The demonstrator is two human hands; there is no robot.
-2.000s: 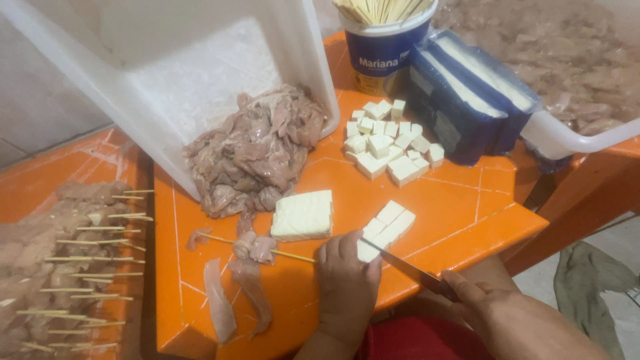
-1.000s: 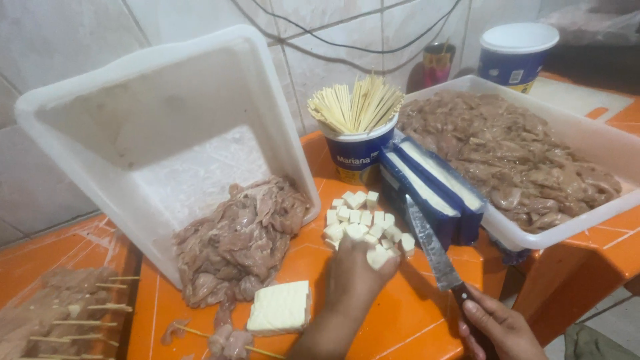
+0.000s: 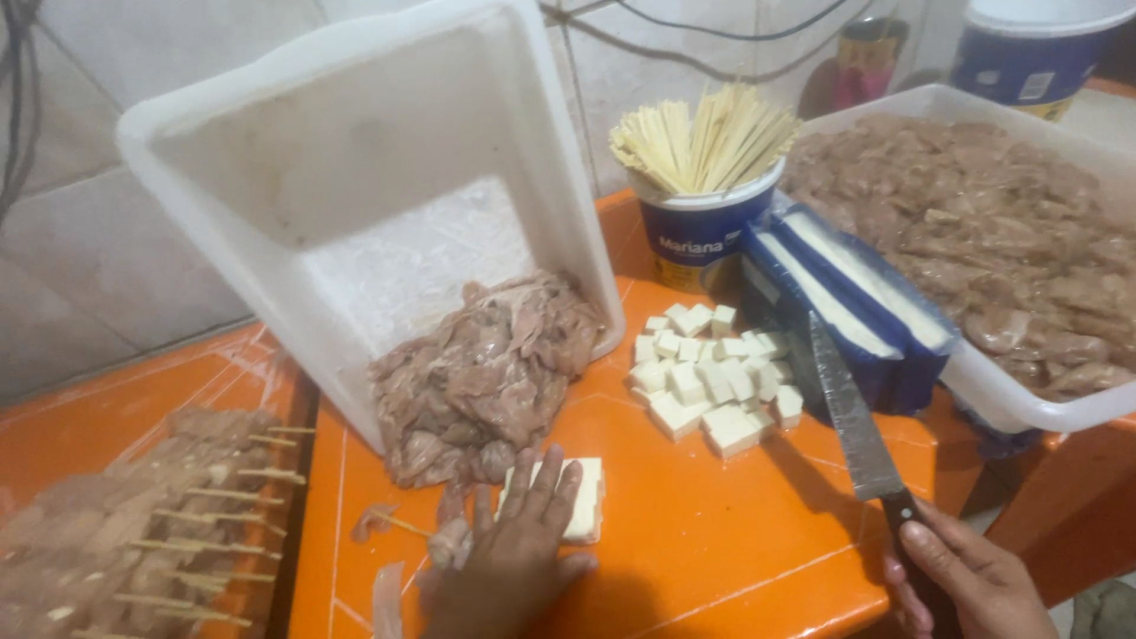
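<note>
My left hand lies with its fingers spread over a flat white cheese block on the orange table. Under and beside that hand are pieces of raw meat and part of a wooden skewer. My right hand grips the black handle of a kitchen knife, its blade pointing up and away. A pile of white cheese cubes sits between the hands, farther back. Behind the left hand, raw meat strips spill from a tilted white plastic tub.
Skewered meat is heaped at the left. A blue tub of wooden skewers stands behind the cubes, beside blue cheese packages. A white tray full of raw meat is at the right; another blue tub is behind it.
My left hand has moved from the cheese cubes to the cheese block. Two seconds ago some cut cheese lay near the front edge by the knife; it is no longer there. The knife has stayed in my right hand.
</note>
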